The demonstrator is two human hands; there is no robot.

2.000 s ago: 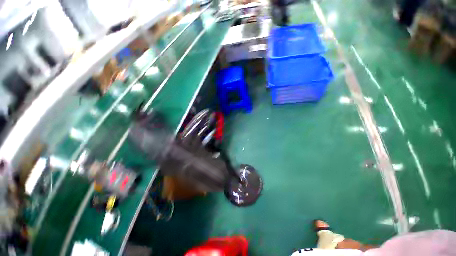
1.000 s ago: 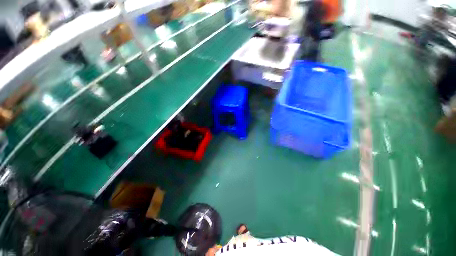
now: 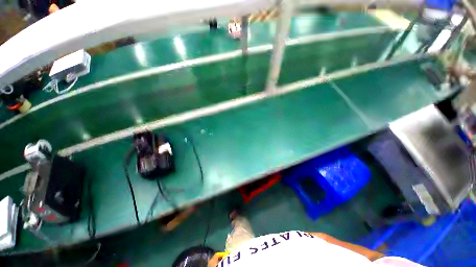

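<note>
The black device with cords [image 3: 154, 156] lies on the green line bench [image 3: 250, 130] in front of me, with a small white piece at its right side. A grey-black box with red parts [image 3: 57, 187] stands to its left. My left hand [image 3: 215, 257] is a small patch with a yellow bit at the bottom edge, beside my white shirt; most of it is cut off or hidden, so its grip cannot be told. A bare forearm shows right of the shirt, but no right hand shows.
Under the bench edge are a red crate [image 3: 261, 186], a cardboard piece [image 3: 178, 218] and a blue stool [image 3: 334, 180]. A black round base [image 3: 193, 258] is at the bottom. A grey-white machine [image 3: 433, 156] and blue bin [image 3: 443, 237] are at the right. White sheets [image 3: 6, 221] lie far left.
The view has swung left towards the bench. The black device now shows larger and nearer the middle. The blue stool and blue bin have shifted right and down; the large black fan has left view.
</note>
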